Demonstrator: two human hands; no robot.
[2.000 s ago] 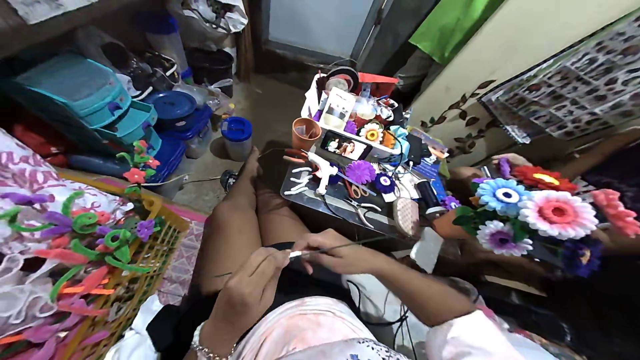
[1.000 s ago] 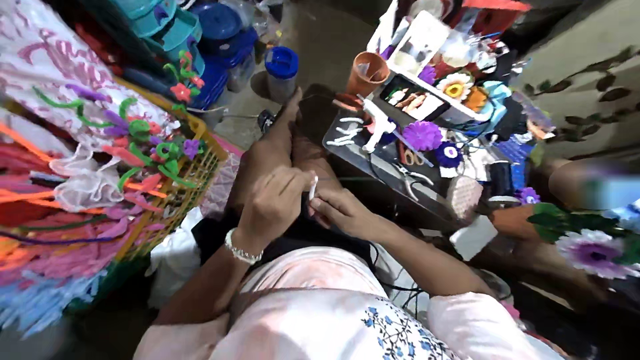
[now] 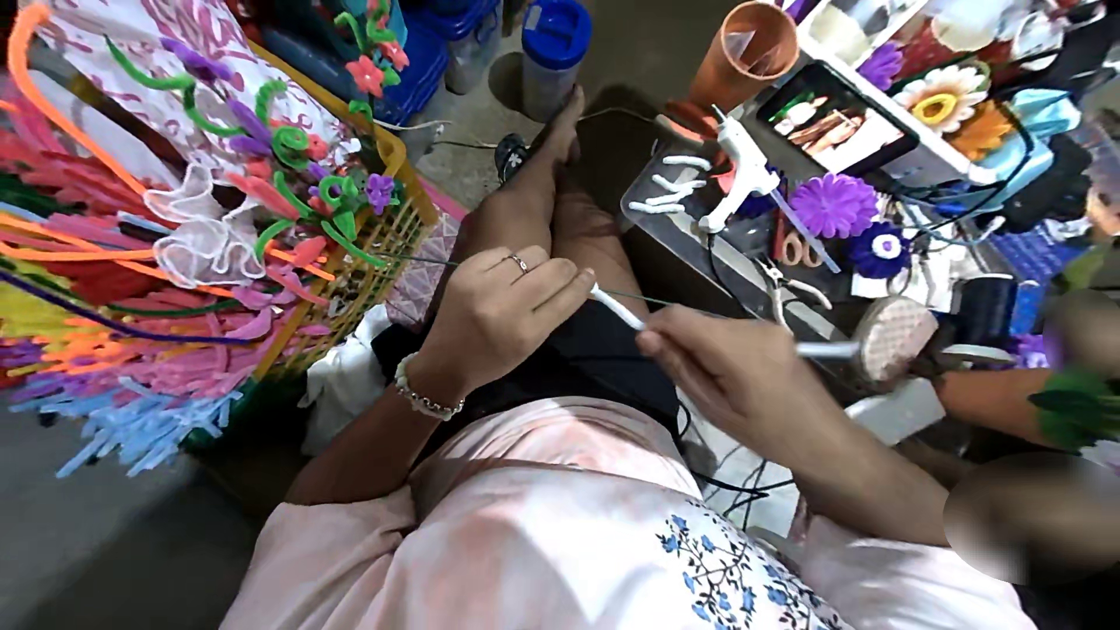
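Note:
Over my lap, my left hand (image 3: pixel 516 306) pinches one end of a short white pipe cleaner (image 3: pixel 618 310), and my right hand (image 3: pixel 726 359) grips its other end. A thin dark green wire (image 3: pixel 420 259) passes behind or through my hands and shows on both sides of them. A ring and a beaded bracelet are on my left hand and wrist. Bent white pipe cleaner pieces (image 3: pixel 669 185) lie on the tray to the right, beside a white hot glue gun (image 3: pixel 737 171). A purple flower (image 3: pixel 833 205) and pliers (image 3: pixel 777 289) are near them.
On the left stands a yellow plastic basket (image 3: pixel 407 206) heaped with coloured pipe cleaners (image 3: pixel 201 332). A blue-lidded container (image 3: pixel 556 39), an orange cup (image 3: pixel 754 48) and a phone (image 3: pixel 836 118) with a lit screen are ahead. Scissors (image 3: pixel 798 250) and a dark thread spool (image 3: pixel 984 311) lie at right.
The view has swung and shifted. Both hands have held the white piece throughout; they are now farther apart, with the piece stretched between them.

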